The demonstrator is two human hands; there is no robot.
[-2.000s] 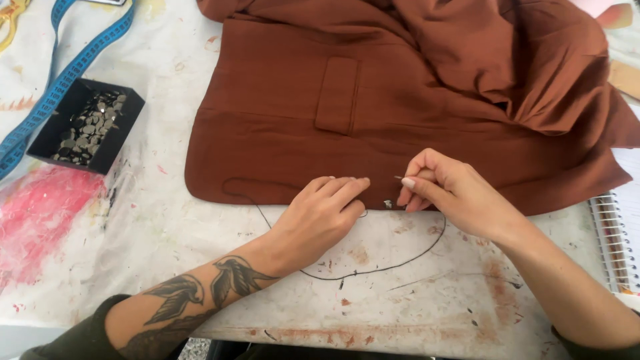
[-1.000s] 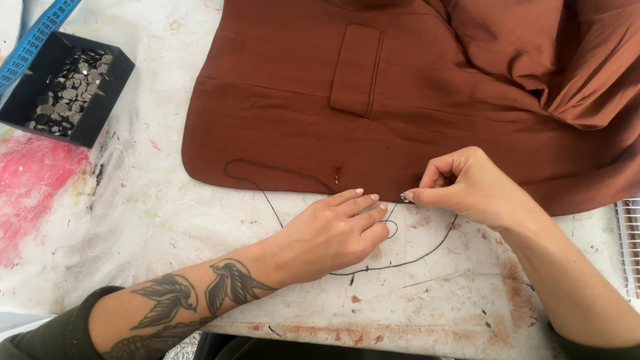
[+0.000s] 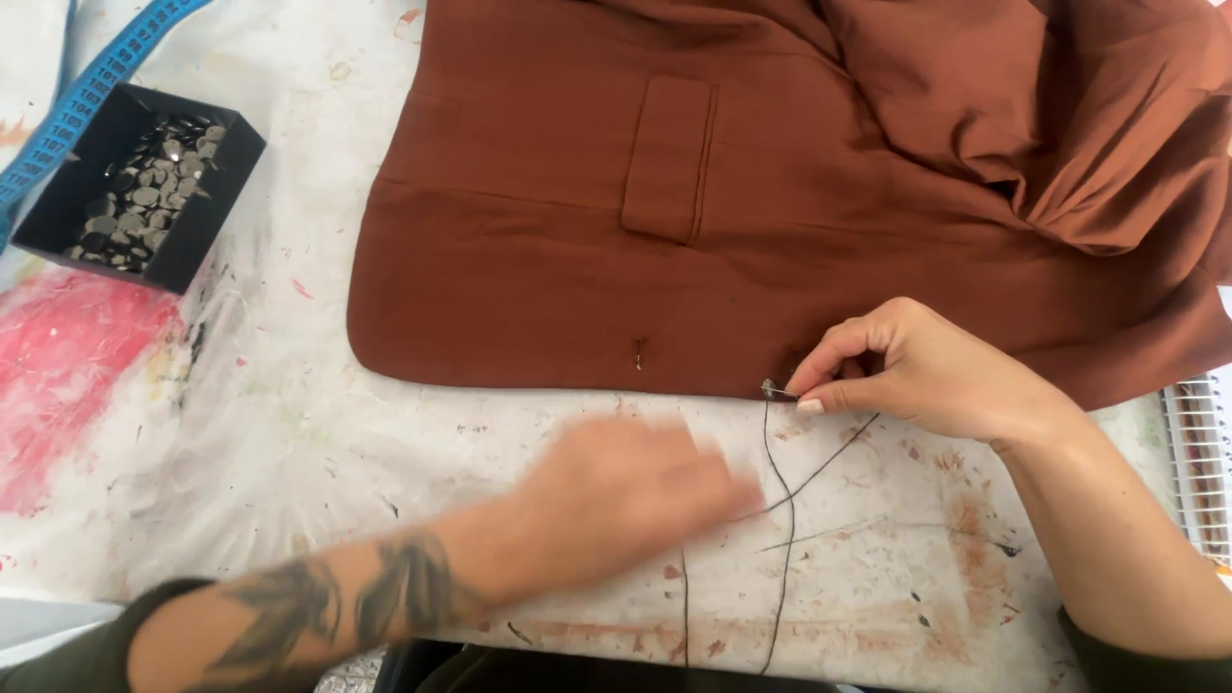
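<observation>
A rust-brown garment (image 3: 500, 279) with a pocket flap (image 3: 669, 159) lies spread over the table. My right hand (image 3: 881, 371) pinches a thin needle (image 3: 784, 392) at the garment's near edge, with a small metal-coloured piece (image 3: 768, 387) at its tip. Dark thread (image 3: 791, 539) runs from there down over the table edge. My left hand (image 3: 640, 491) is blurred above the table, below the garment's edge and beside the thread; whether its fingers hold the thread is unclear. A small metallic fitting or pin (image 3: 638, 353) shows on the fabric.
A black box (image 3: 226, 197) of round metal pieces stands at the left, touching a blue tape measure (image 3: 72, 120). Pink colouring (image 3: 72, 371) marks the white table covering (image 3: 298, 462) near it. A spiral-bound notebook (image 3: 1196, 472) lies at the right edge.
My left hand has come off the garment's edge towards me. The thread loop that lay on the fabric has left it, and thread now hangs over the table edge. The view has shifted.
</observation>
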